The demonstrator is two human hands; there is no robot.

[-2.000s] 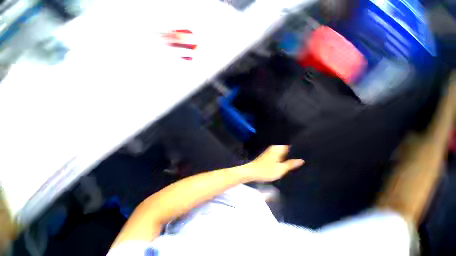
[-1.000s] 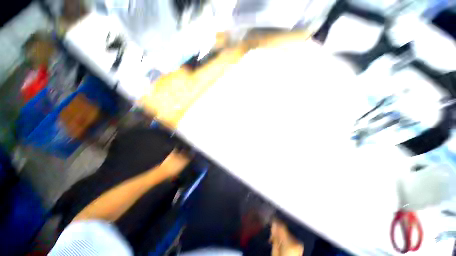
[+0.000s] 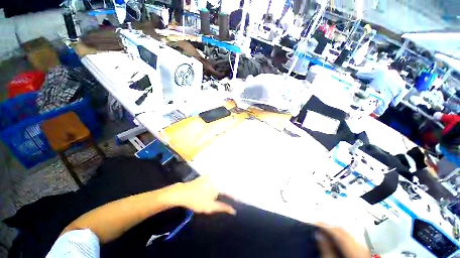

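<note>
A large black fabric panel (image 3: 262,229) lies over the front edge of the white table and runs down to the dark pile (image 3: 126,176) at the lower left. My left hand (image 3: 204,196) rests on its upper left edge, fingers pointing right; whether it grips the cloth is unclear. My right hand (image 3: 345,242) is blurred and partly cut off by the bottom edge, at the panel's right end; its grip cannot be told. The sewing machine head (image 3: 348,164) stands to the right, beyond the panel.
A black phone-like rectangle (image 3: 215,114) lies on the brown board (image 3: 189,138). A grey-white machine with a round vent (image 3: 184,74) stands behind at left. A brown stool (image 3: 65,130) and blue basket (image 3: 22,141) are at left. A person (image 3: 386,85) sits far right.
The view has steadied and turned. The black cloth, lower down and left before, now also lies over the table edge, with my left hand on it and my right hand at its right end.
</note>
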